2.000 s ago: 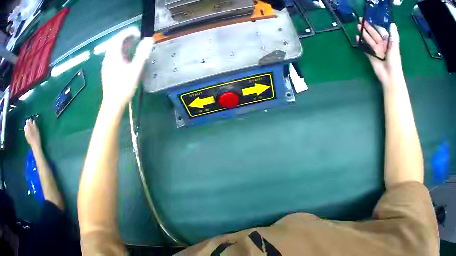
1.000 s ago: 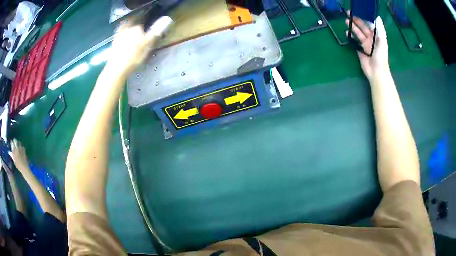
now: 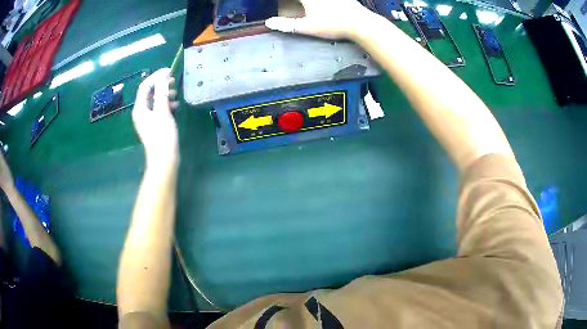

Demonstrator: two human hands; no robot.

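The blue press with a grey metal plate [image 3: 283,64] stands in front of me; its black panel has a red button between yellow arrows. A dark phone frame [image 3: 243,13] lies over the nest behind the plate. My right hand [image 3: 322,19] reaches across to it from the right and grips its right end, with the thumb along the near edge; the other fingers are partly cut off by the picture's top. My left hand [image 3: 156,106] is left of the plate, empty with fingers loosely apart, beside another phone frame [image 3: 116,97] on the green belt.
More phone frames lie at the right [image 3: 494,54] and far left [image 3: 44,120]. A red tray [image 3: 38,54] is at far left, a black object [image 3: 557,61] at far right. A pale hose runs down left of the press. Another person's arm [image 3: 29,215] shows at left.
My right hand has moved from the right belt to the nest with a phone frame. My left hand has left the nest area; a frame now lies beside it on the left belt.
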